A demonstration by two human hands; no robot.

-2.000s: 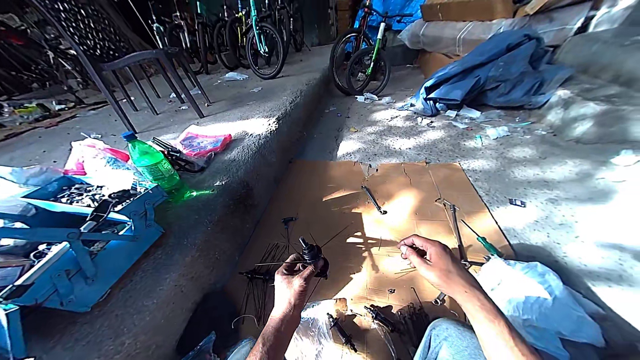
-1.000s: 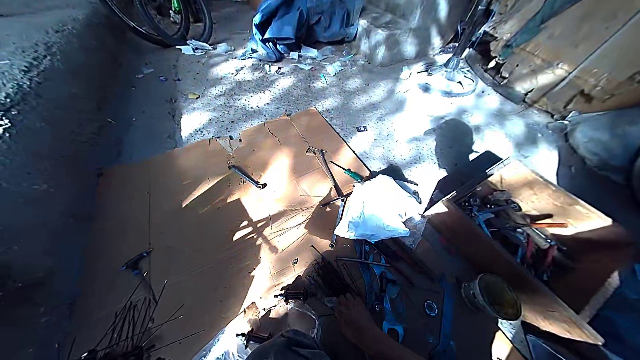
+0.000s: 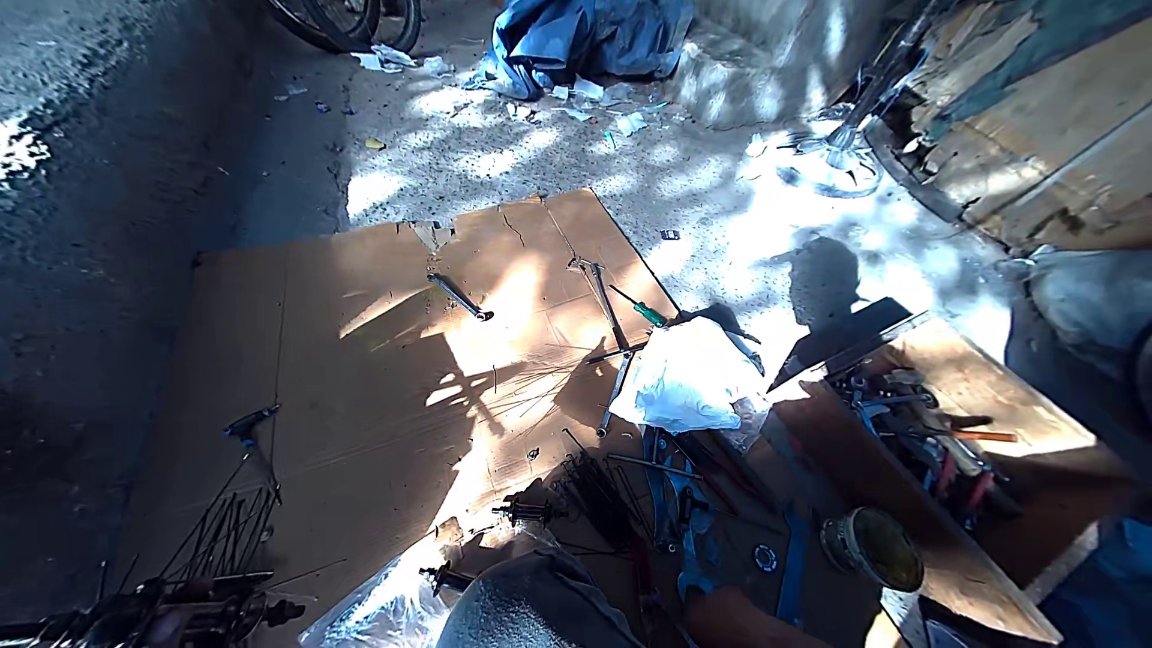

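Dark wheel hubs with thin spokes [image 3: 220,535] lie at the lower left; a dim patch there may be my left hand, but the shade hides its fingers. At the bottom edge my right hand [image 3: 733,619] is partly in view, beside a blue open-end wrench [image 3: 691,562]; its fingers and any hold are unclear. Just up and left of it lies a bundle of dark spokes [image 3: 603,504], with an axle hub [image 3: 529,511] beside it. Another hub [image 3: 443,578] rests near my knee. On the cardboard sheet [image 3: 360,342] are a wrench [image 3: 459,297], a hammer [image 3: 598,301] and a green-handled screwdriver [image 3: 643,310].
A white plastic bag [image 3: 688,378] lies at the cardboard's right edge. Farther right, a wooden box [image 3: 954,558] holds tools, with a round tin [image 3: 873,549] by it. A concrete step [image 3: 99,180] borders the left. Blue cloth [image 3: 585,45] lies at the back.
The view has swung far to the right. Two seconds ago my left hand held a dark hub. Since one second ago my right hand has moved from the spoke bundle down toward the blue wrench.
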